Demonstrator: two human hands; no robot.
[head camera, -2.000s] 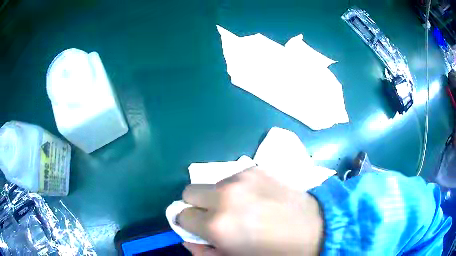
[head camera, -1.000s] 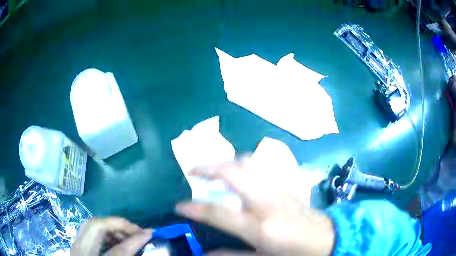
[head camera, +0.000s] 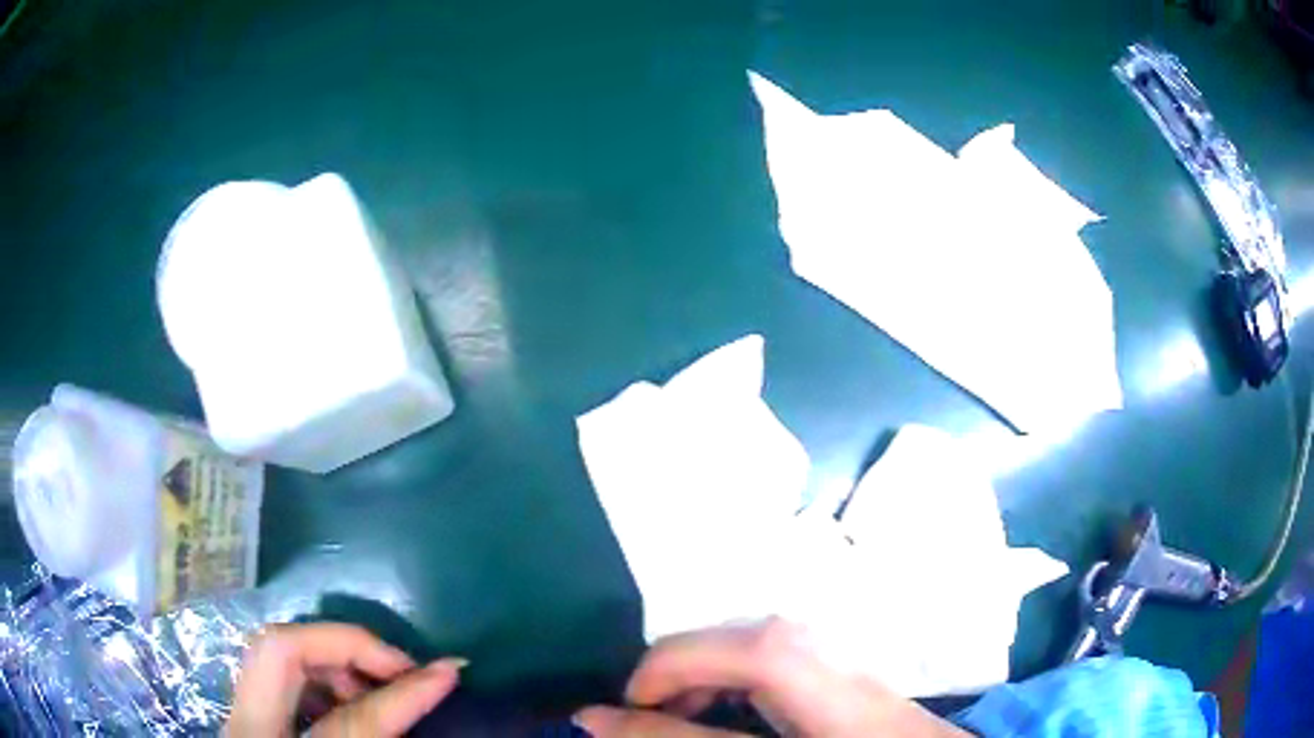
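My left hand and my right hand are at the bottom edge, both partly cut off. Between their fingers is a dark handheld tester with a trace of blue, mostly out of the picture. My fingers hold its left and right sides. A crumpled white wipe lies just beyond my right hand. A second wipe lies against it on the right. A larger ragged white wipe lies flat farther away. Their surfaces are overexposed.
On the green bench, a plain white bottle and a labelled bottle stand at left. Crinkled clear film is at bottom left. An air blow gun with its hose is at right. A panel strip ends in a black block.
My right hand has let go of the wipe, moved down, and taken the tester's right side. The tester has dropped mostly out of view. The blow gun is uncovered. The view has shifted.
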